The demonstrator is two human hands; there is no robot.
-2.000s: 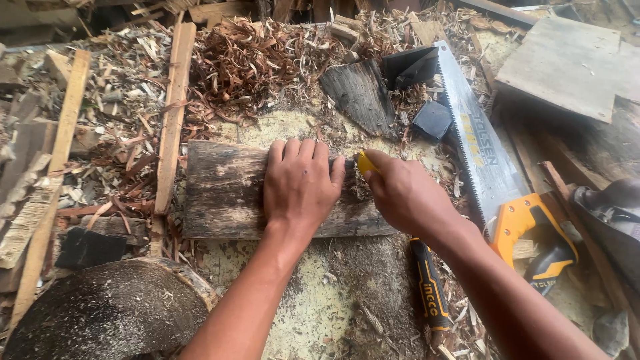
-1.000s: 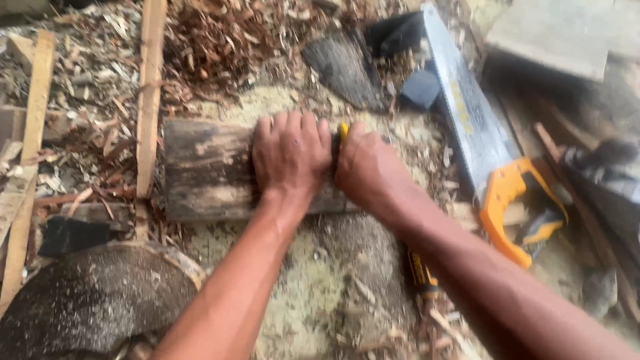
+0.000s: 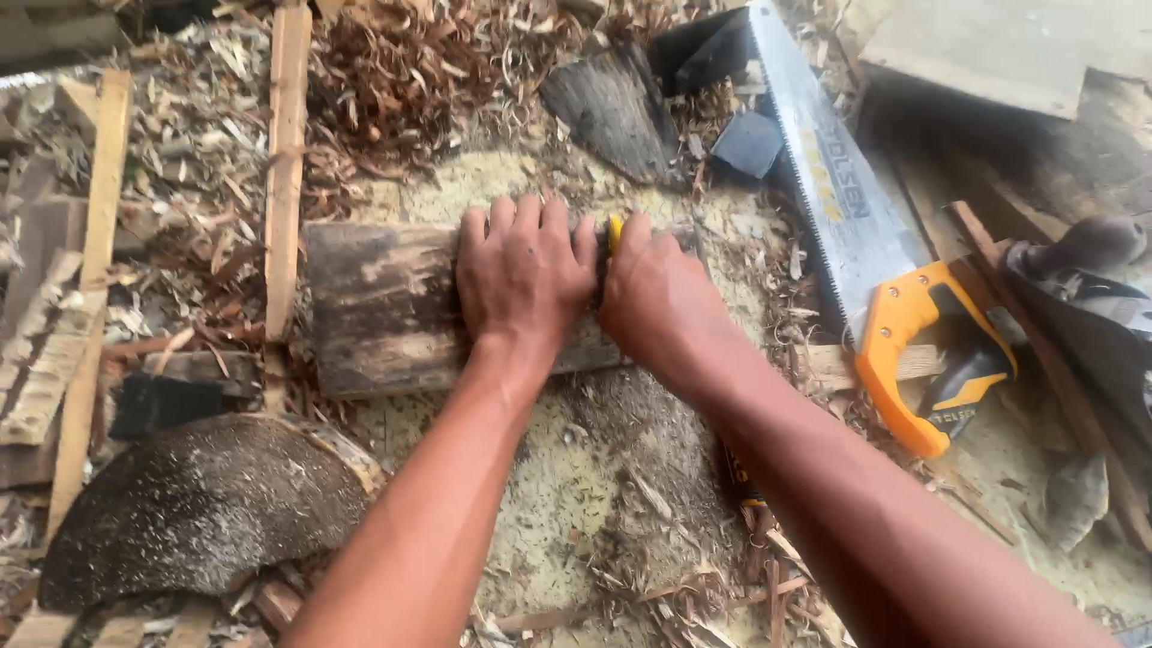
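A weathered wooden board (image 3: 387, 306) lies crosswise in the middle. My left hand (image 3: 526, 270) rests on it palm down, fingers over its upper part. Right beside it, my right hand (image 3: 661, 297) is closed around a small yellow object (image 3: 616, 234); only a bit of it shows above the fingers, so its kind is hidden. To the right lies a Tolsen handsaw (image 3: 828, 171) with an orange and black handle. A black and yellow tool handle (image 3: 742, 472) is partly covered by my right forearm.
Wood shavings (image 3: 396, 81) are heaped behind the board. Wooden strips (image 3: 286, 171) stand left, above a dark round log piece (image 3: 207, 513). A dark wood offcut (image 3: 616, 112), a dark block (image 3: 749, 144) and a flat panel (image 3: 981, 54) lie farther back. A hand plane (image 3: 1089, 270) sits at the right.
My right hand has come closer to my left hand, and its forearm now covers more of the black and yellow handle. The left hand stays on the board. The view has shifted somewhat.
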